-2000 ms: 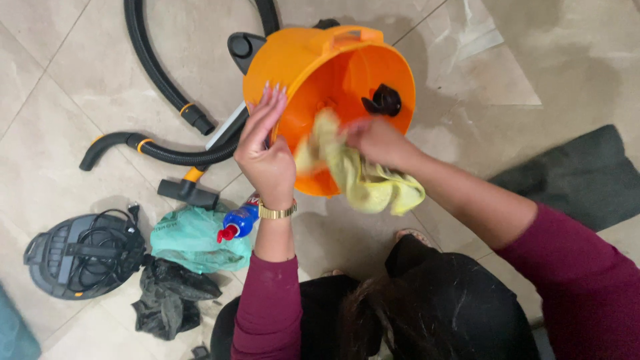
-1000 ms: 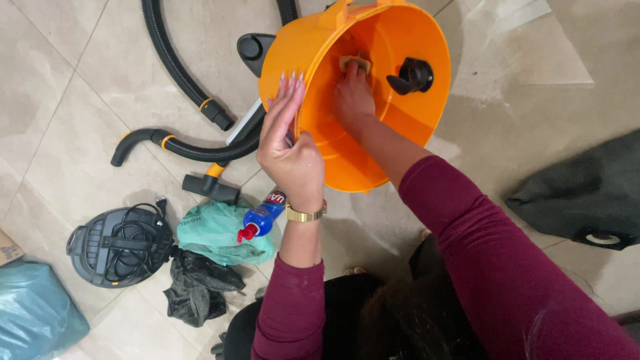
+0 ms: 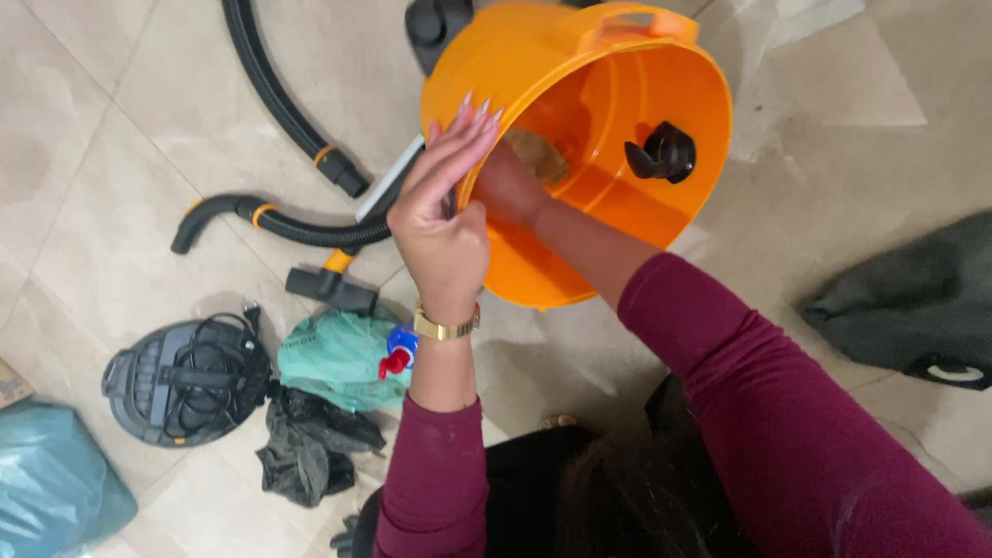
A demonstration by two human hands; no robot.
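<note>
An orange plastic vacuum cleaner tank [image 3: 635, 225] is tilted with its mouth toward me; a handle is moulded on its rim. My left hand [image 3: 449, 209] grips the rim on the left side, fingers along the outer wall and the thumb by the edge. My right hand [image 3: 508, 186] is inside the tank near the left inner wall, partly hidden by the rim and blurred. Beside its fingers, against the inside, lies a yellowish-brown cloth [image 3: 539, 155]; the fingers' hold on it is hard to see. A black inlet fitting [image 3: 663, 153] sticks out of the right inner wall.
On the tiled floor at left lie a black vacuum hose [image 3: 310, 231], a floor nozzle [image 3: 332, 289], the dark motor head [image 3: 194, 380] with its cord, a green plastic bag [image 3: 341, 356], a blue bottle with a red cap [image 3: 401, 349] and a black bag [image 3: 310, 446]. A dark fabric item [image 3: 914, 294] lies at right.
Two seconds ago my right hand held the yellow cloth at the tank's mouth; it then went deep inside. Since one second ago it has moved to the left inner wall. My left hand stays on the rim.
</note>
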